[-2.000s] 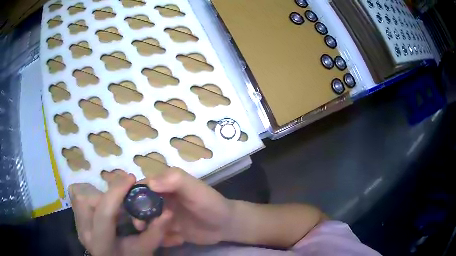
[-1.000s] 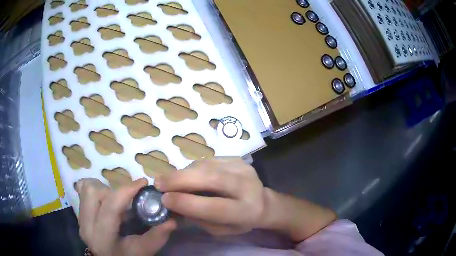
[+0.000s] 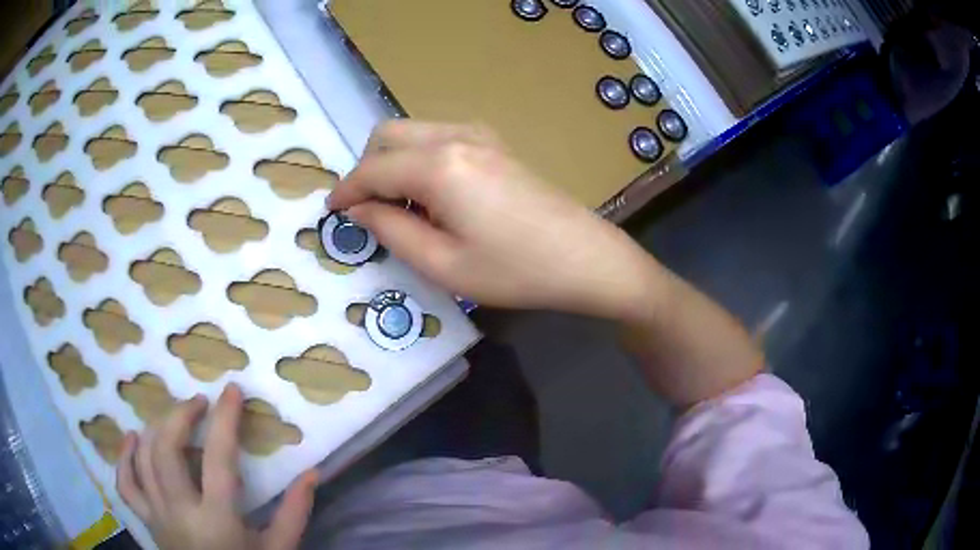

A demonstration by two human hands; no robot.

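The white foam tray lies in front of me, with rows of notched holes showing brown. My right hand pinches a round part by its upper edge, at a hole near the tray's right edge; its pale ring face and bluish centre face up. Whether it is fully seated I cannot tell. A second round part sits in the neighbouring hole nearer the corner. My left hand rests on the tray's near edge with its fingers spread, holding nothing.
Right of the foam tray, a tan cardboard divider in a clear plastic tray bears several loose dark round parts. A stack of filled foam trays stands at the upper right, beside a blue edge. A dark aisle lies at the right.
The round part has moved from between both hands to the foam hole, in my right hand. My left hand has let go of it and come down on the tray. The view has shifted right.
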